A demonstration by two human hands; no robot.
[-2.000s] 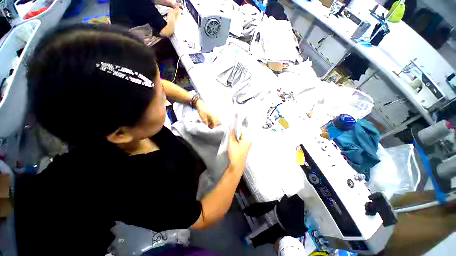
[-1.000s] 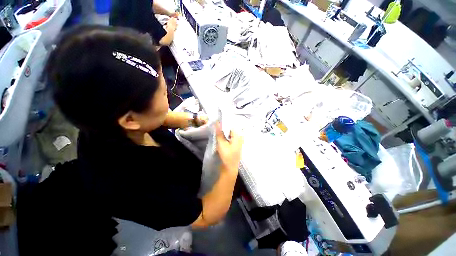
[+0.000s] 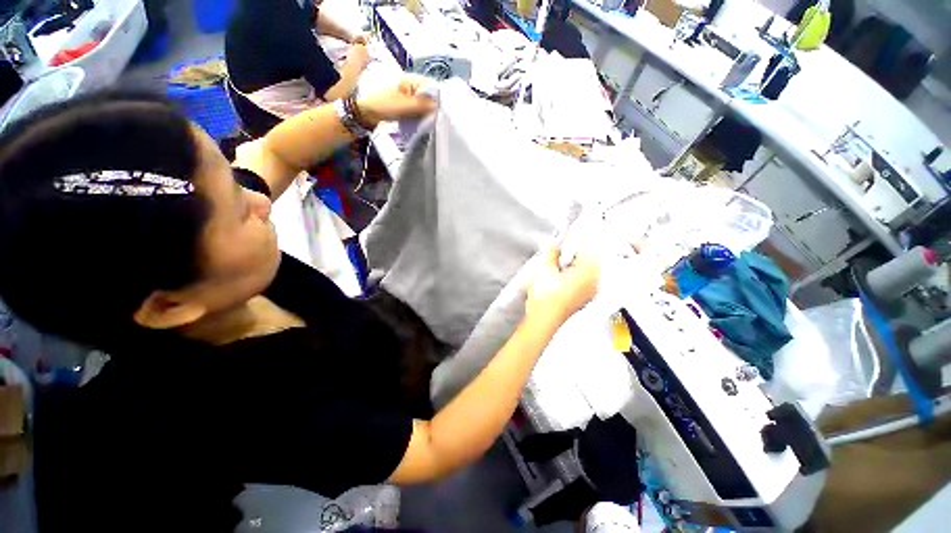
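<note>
Neither of my own hands is in view. The hands in the picture belong to a person in black [image 3: 240, 396] whose head and back fill the left side. That person holds a light grey fabric piece [image 3: 454, 219] spread between two raised hands, over the lap and table edge. A white sewing machine [image 3: 730, 396] with a black front panel stands at the lower right. Pale fabric [image 3: 584, 375] lies left of it, its detail washed out by glare.
A black cloth [image 3: 605, 458] hangs below the machine. Behind the machine are a teal cloth [image 3: 746, 312] and a clear plastic bag [image 3: 834, 349]. Thread cones [image 3: 902, 273] stand at right. Another person [image 3: 273, 52] sits farther up the line beside piled fabric [image 3: 568, 94].
The person in black has leaned left and lifted the grey fabric, spreading it wide. One hand has moved up and away, the other right toward the machine.
</note>
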